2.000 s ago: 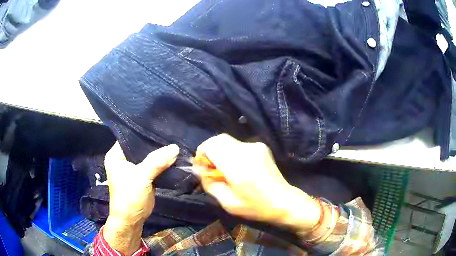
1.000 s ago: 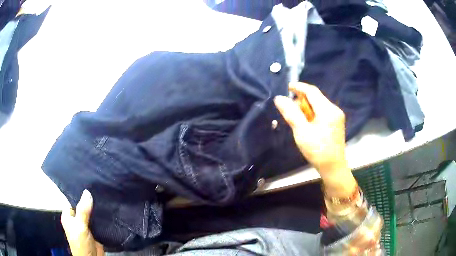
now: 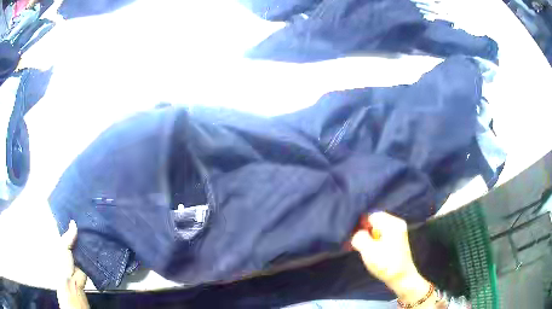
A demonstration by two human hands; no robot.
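Note:
A dark navy denim jacket (image 3: 272, 199) lies spread along the front of the table, blurred in parts. A pale label (image 3: 189, 218) shows inside its dark neck-like opening at left centre. My left hand (image 3: 74, 271) is at the jacket's lower left corner, partly cut off by the bottom edge, with its fingers at the cloth. My right hand (image 3: 387, 247) is a fist around the orange-red snips (image 3: 367, 229) at the jacket's front edge, right of centre. The blades cannot be made out.
The white table (image 3: 181, 66) has a rounded edge. More dark garments (image 3: 363, 30) lie at the back, and another garment (image 3: 19, 139) lies at the left. A green plastic crate (image 3: 475, 259) stands below at the right, near a metal frame (image 3: 520, 223).
The jacket has been turned over or refolded; its button row no longer shows, and the label does. My right hand has moved down to the front edge, still around the snips.

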